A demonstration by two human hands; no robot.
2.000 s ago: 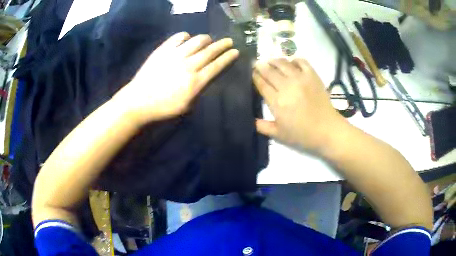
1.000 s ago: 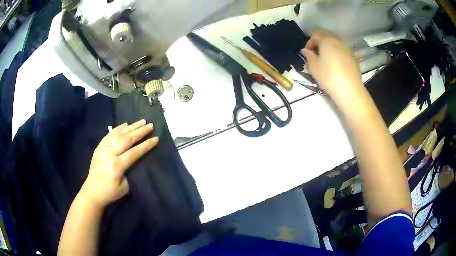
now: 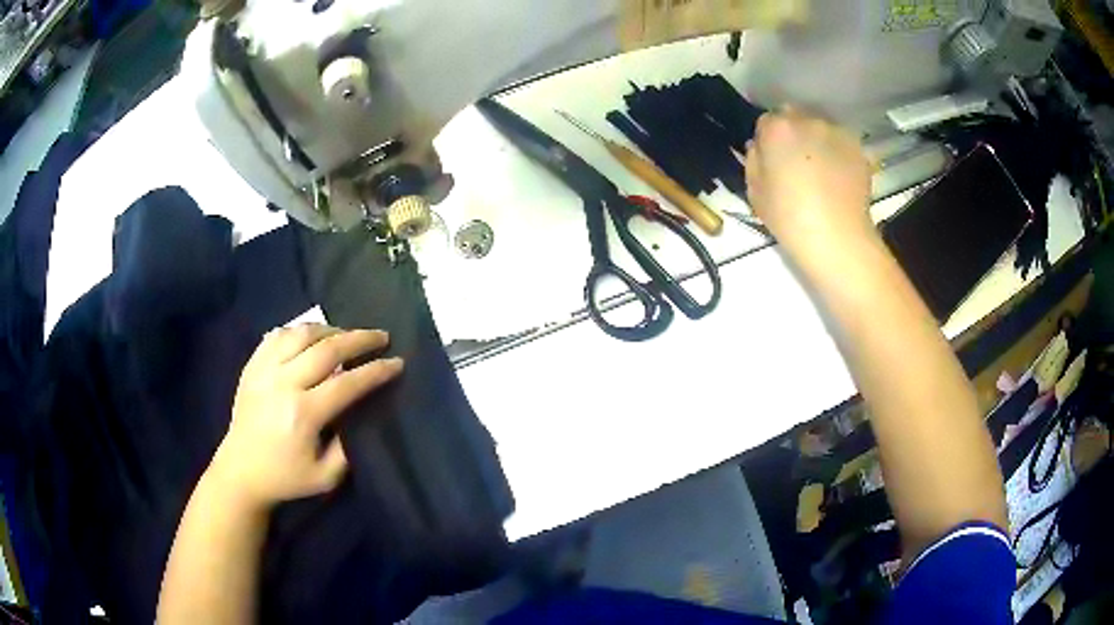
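Observation:
The dark garment piece (image 3: 403,452) covers the left of the table and hangs over its front edge. Its upper end lies by the presser foot (image 3: 393,248) of the white-grey machine head (image 3: 275,92). My left hand (image 3: 293,409) lies flat on the cloth, fingers apart, holding nothing. My right hand (image 3: 809,177) is at the right end of the stack of cut black loops (image 3: 687,120), right of the machine. Its fingers are bent down at the pile. The fingertips are mostly hidden, so I cannot tell if they hold a loop.
Black shears (image 3: 623,226) and a wooden-handled awl (image 3: 666,189) lie between the needle and the pile. A round metal disc (image 3: 474,238) is beside the needle. A dark phone-like rectangle (image 3: 959,226) with a red edge and black scraps (image 3: 1038,153) lie at the right.
My right hand has left the garment's edge and moved right to the loop pile. My left hand still rests on the cloth. The view has turned, bringing the machine head into sight.

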